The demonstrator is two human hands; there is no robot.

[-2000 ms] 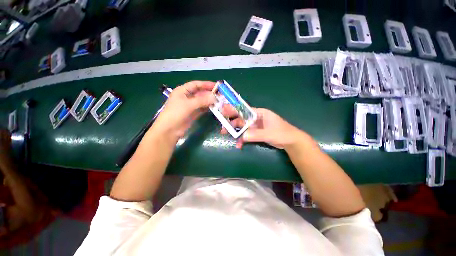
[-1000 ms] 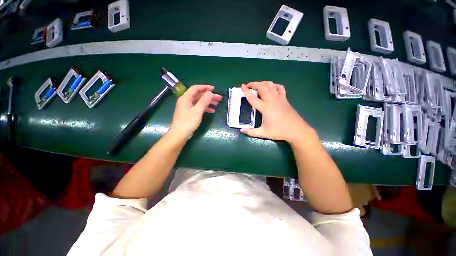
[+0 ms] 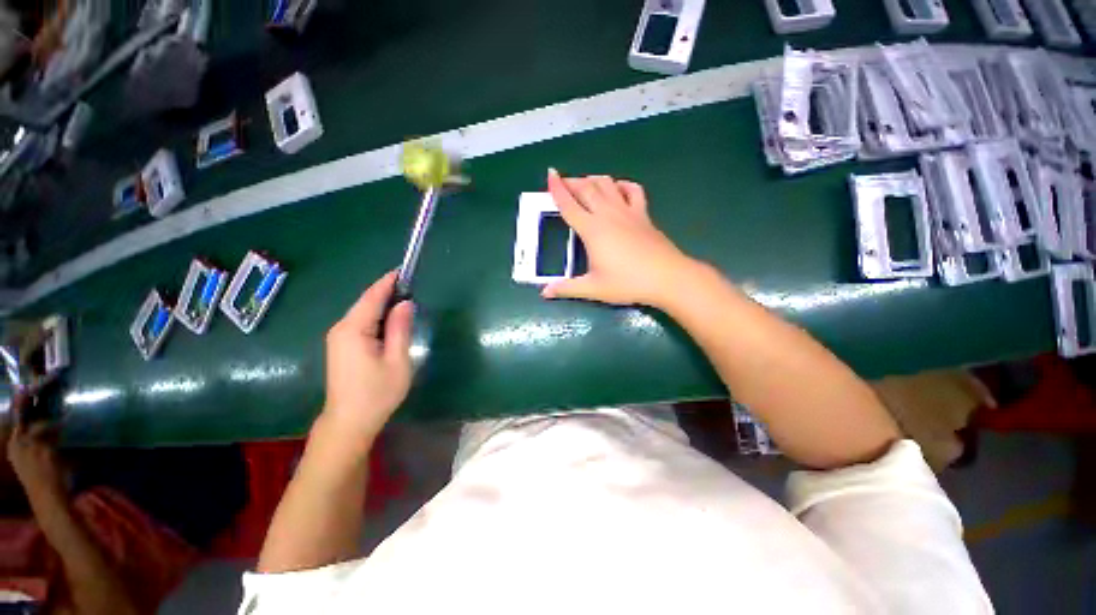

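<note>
A white housing with a dark window lies flat on the green bench in front of me. My right hand rests on its right side, thumb at the lower edge and fingers at the upper edge, covering part of it. My left hand is closed round the dark handle of the mallet. The mallet points away from me, its yellow-green face raised left of the housing and slightly blurred. The two do not touch.
Three open units with blue parts lie slanted at left. A heap of white bezels covers the right. Beyond the pale strip, closed housings lie on the belt. Another person's arm is at lower left.
My left hand has taken hold of the mallet and raised it from the bench. Two seconds ago both hands held the open unit; now the closed housing lies under my right hand.
</note>
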